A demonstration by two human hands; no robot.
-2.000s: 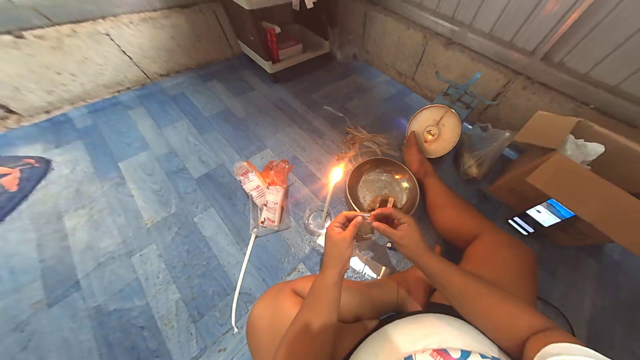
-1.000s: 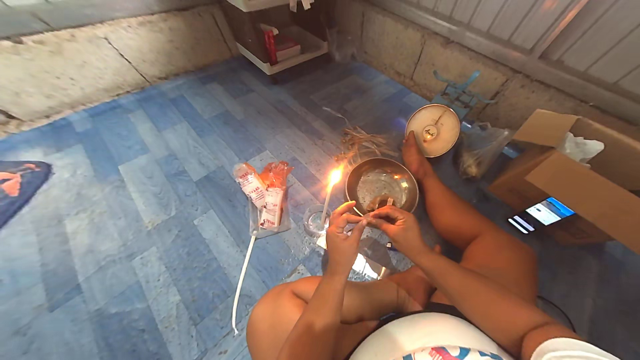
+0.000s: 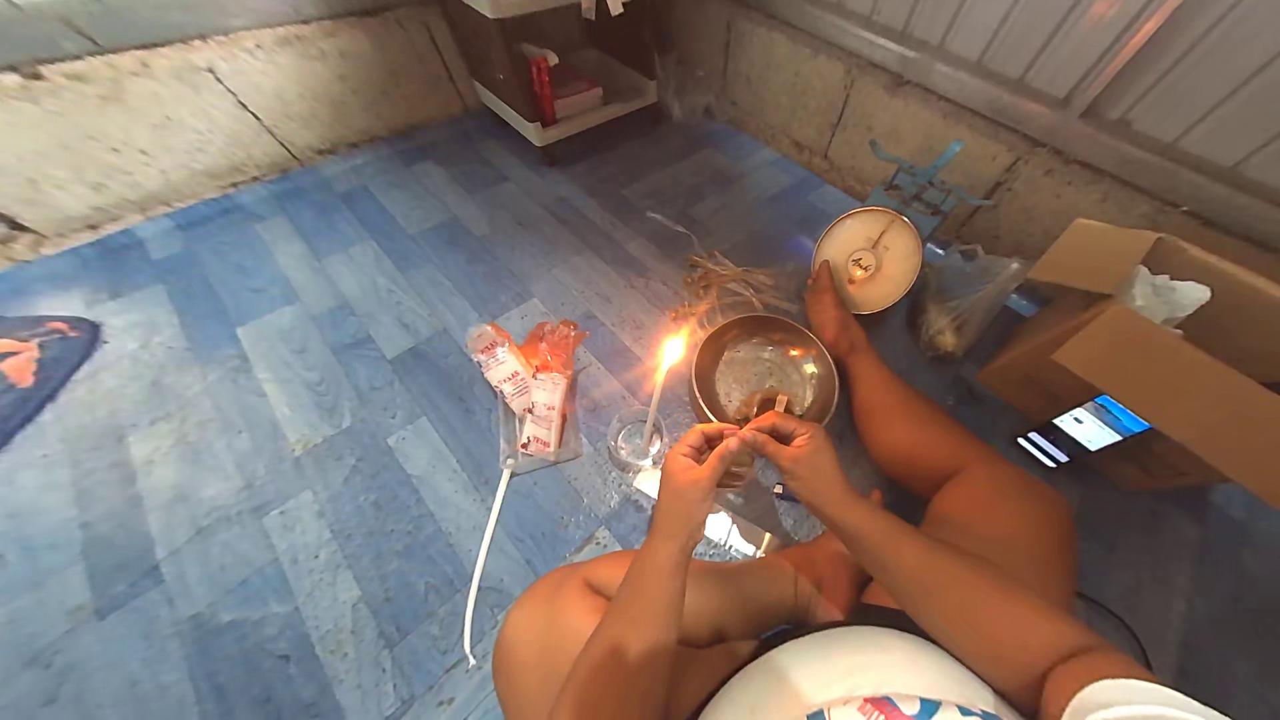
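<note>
My left hand (image 3: 703,462) and my right hand (image 3: 797,452) meet at the fingertips just in front of a steel bowl (image 3: 765,365). Both pinch something small and thin between them, too small to name. A lit candle (image 3: 656,395) stands tilted in a clear glass (image 3: 636,438), left of the bowl. Inside the bowl are brownish pieces near its front rim. Dry, straw-like strands (image 3: 735,282) lie behind it. Two printed packets (image 3: 543,412) rest on a clear tray at the left, and a white cord (image 3: 486,565) runs forward from there.
A round, pale-faced scale (image 3: 868,260) with a blue frame (image 3: 921,190) is by my foot. To the right are a plastic bag (image 3: 965,300), an open cardboard box (image 3: 1130,340) and a lit phone screen (image 3: 1100,423). A shelf unit (image 3: 570,122) stands at the back.
My left hand's raised index finger has come down, and the fingertips of both hands are close together. The candle, bowl and packets have stayed in place.
</note>
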